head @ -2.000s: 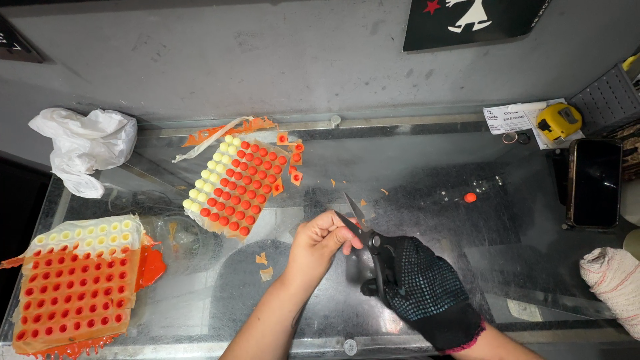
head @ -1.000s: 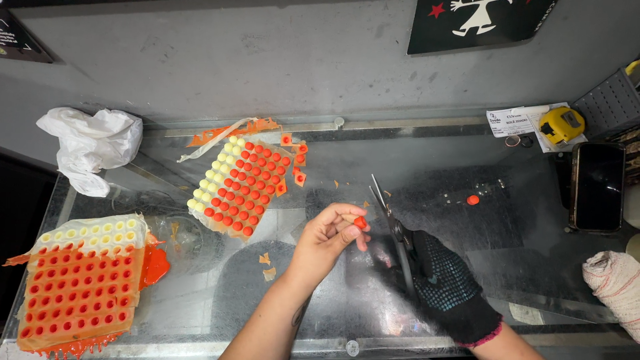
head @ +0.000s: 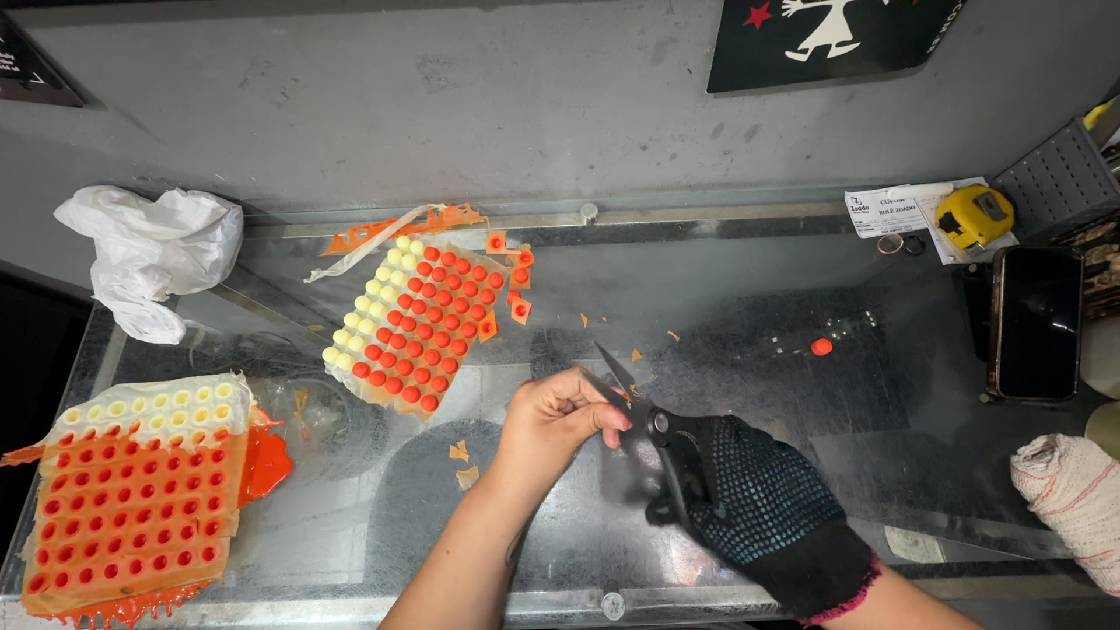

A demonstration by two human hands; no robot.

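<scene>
My left hand (head: pixel 564 416) pinches a small orange-red rubbery piece, mostly hidden by the fingers. Black-handled scissors (head: pixel 658 423) are in my right hand (head: pixel 761 499), which wears a black dotted glove; their parted blades lie at my left fingertips. Beyond my left hand is a sheet of yellow and red domes (head: pixel 411 328), with cut orange squares (head: pixel 520 311) at its right edge. A second sheet with hollow cups (head: pixel 131 490) lies at the far left, over orange drips. One round red piece (head: pixel 821 347) sits apart to the right. Thin trimmings (head: pixel 636 354) lie near the blade tips.
A crumpled white plastic bag (head: pixel 157 254) lies at the back left. At the right are a yellow tape measure (head: pixel 976 216) on papers, a phone (head: pixel 1038 322) and a rolled cloth (head: pixel 1072 503). The grey wall (head: pixel 490 105) bounds the glass-topped table behind.
The scissor blades, raised beside my left hand one second ago, are now spread at its fingertips. The red piece that showed between my left fingers is now mostly hidden.
</scene>
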